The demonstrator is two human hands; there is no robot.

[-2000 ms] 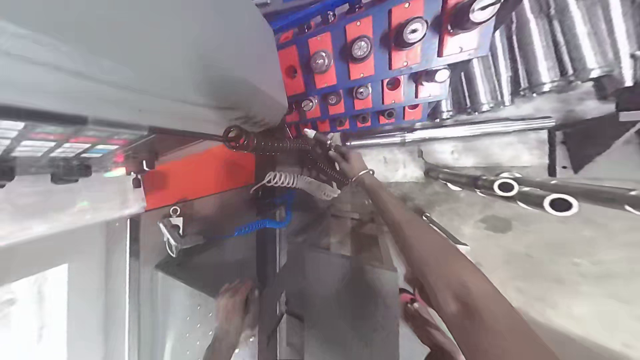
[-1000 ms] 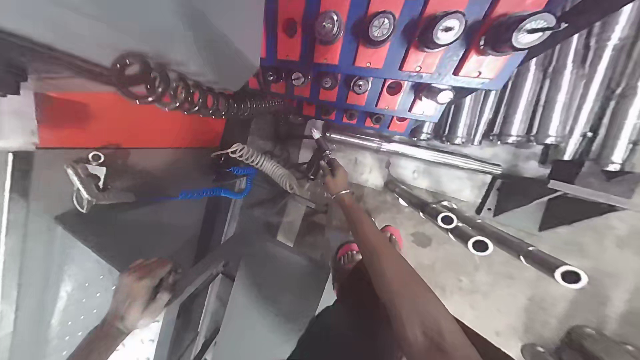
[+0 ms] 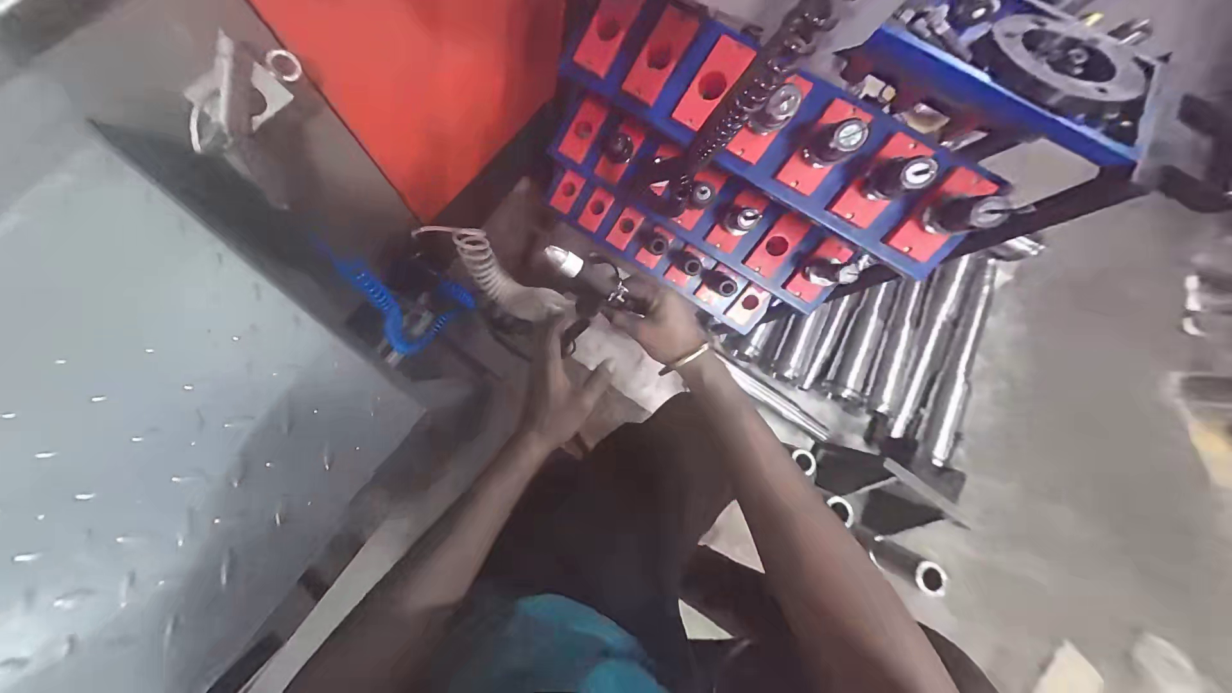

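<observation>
My right hand (image 3: 659,322), with a bangle at its wrist, grips a dark hand-held tool (image 3: 606,279) with a pale, shiny tip, perhaps an air gun. My left hand (image 3: 561,385) is just left of it, thumb spread, its fingertips near the lower end of the white coiled air hose (image 3: 486,269); whether they touch the hose or the tool I cannot tell. A dark coiled hose (image 3: 736,115) hangs in front of the blue rack (image 3: 707,154), which has red sockets with tool holders in some of them.
Metal tubes (image 3: 895,346) lie below the rack, and open-ended pipes (image 3: 905,563) rest on the floor at right. A blue coiled hose (image 3: 385,303) hangs beside a grey metal surface (image 3: 173,462) at left. A red panel (image 3: 423,87) stands behind.
My left hand has moved from the grey machine surface to beside my right hand. My right hand still holds the tool. The view has turned markedly.
</observation>
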